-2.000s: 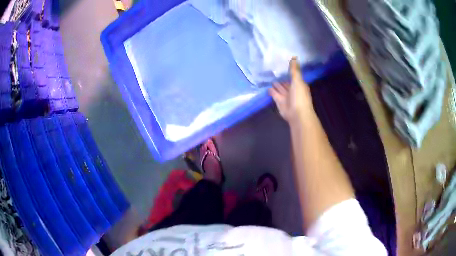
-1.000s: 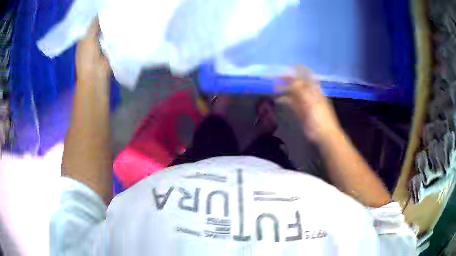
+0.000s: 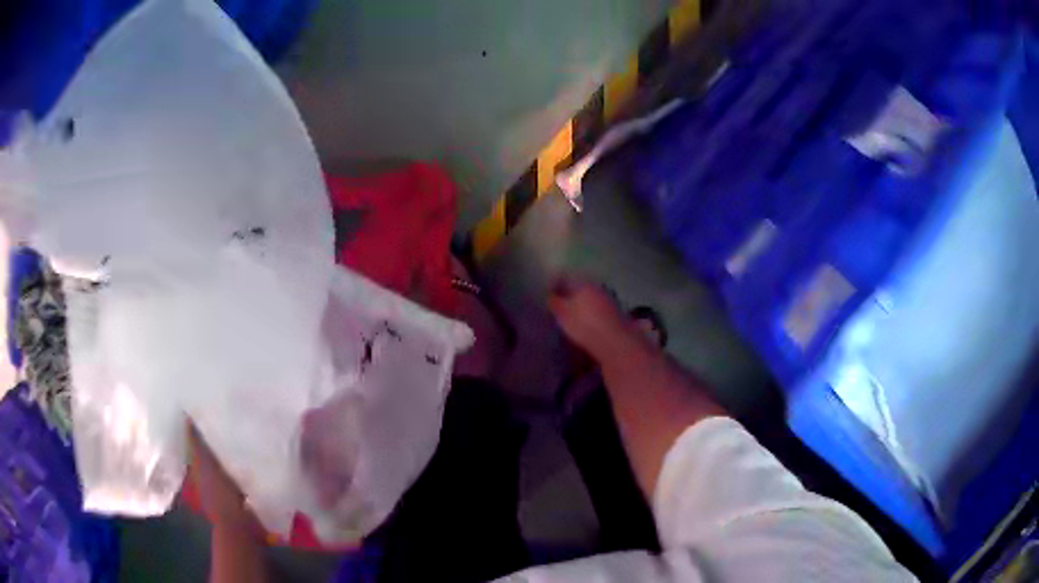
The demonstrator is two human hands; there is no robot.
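Note:
A large, thin white liner sheet (image 3: pixel 205 262) is spread in the air on the left, with small dark marks and a see-through lower part. My left forearm rises from the bottom edge behind the sheet; the sheet hides my left hand, which holds it up. My right hand (image 3: pixel 583 310) is low in the middle, over the floor and near my feet, apart from the sheet. It is blurred; nothing shows in it, and its finger pose is unclear.
A blue plastic crate (image 3: pixel 815 404) with pale lining stands tilted in view at the right. A red stool (image 3: pixel 399 222) is partly behind the sheet. Yellow-black floor tape (image 3: pixel 555 153) runs diagonally, with a pale strip (image 3: pixel 573 186) beside it. More blue crates show at the left edges.
The view has turned, and the crate now shows on the right. The liner sheet, lifted at the upper left before, is now spread wider and lower. My right hand has left the crate's rim.

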